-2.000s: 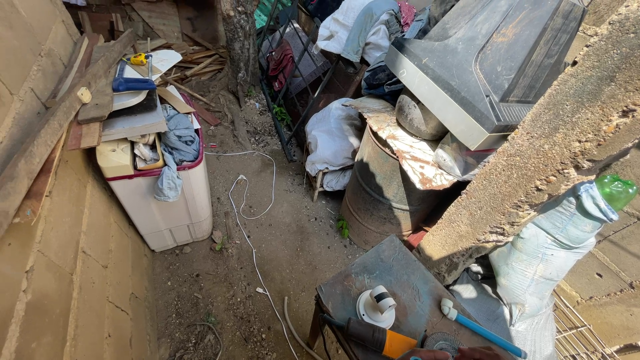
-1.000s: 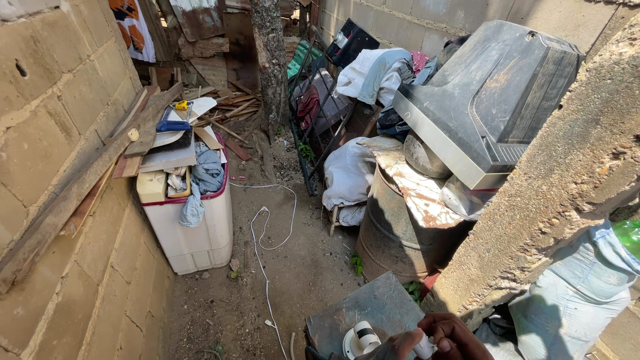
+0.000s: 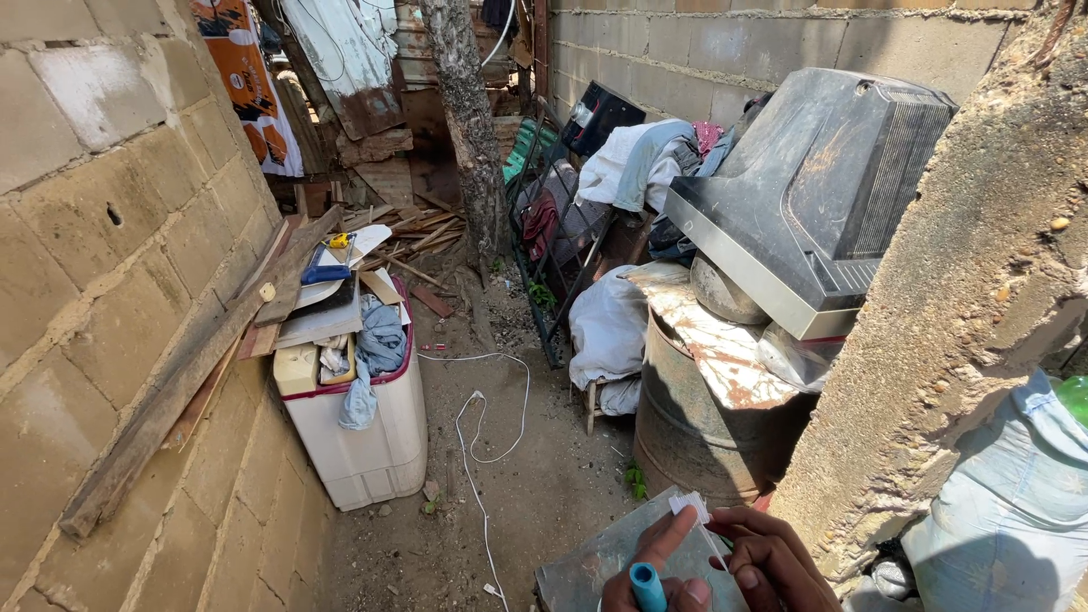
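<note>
Low in the head view, my left hand is around a light blue plastic tube, with its open end facing up. Its extended index finger touches a small clear-white plastic piece. Just to the right, my right hand pinches the narrow part of that piece between its fingers. Both hands are over the worn metal top of a small table and cover part of it. The lower parts of both hands are cut off by the frame.
A white cord lies on the dirt ground. Left is a block wall with a wooden plank and a filled white tub. Right are a rusty drum bearing an old television, a rough concrete edge and a sack.
Both hands have come up into view over the table, with the blue tube, which lay at the table's right two seconds ago. The view has tilted up.
</note>
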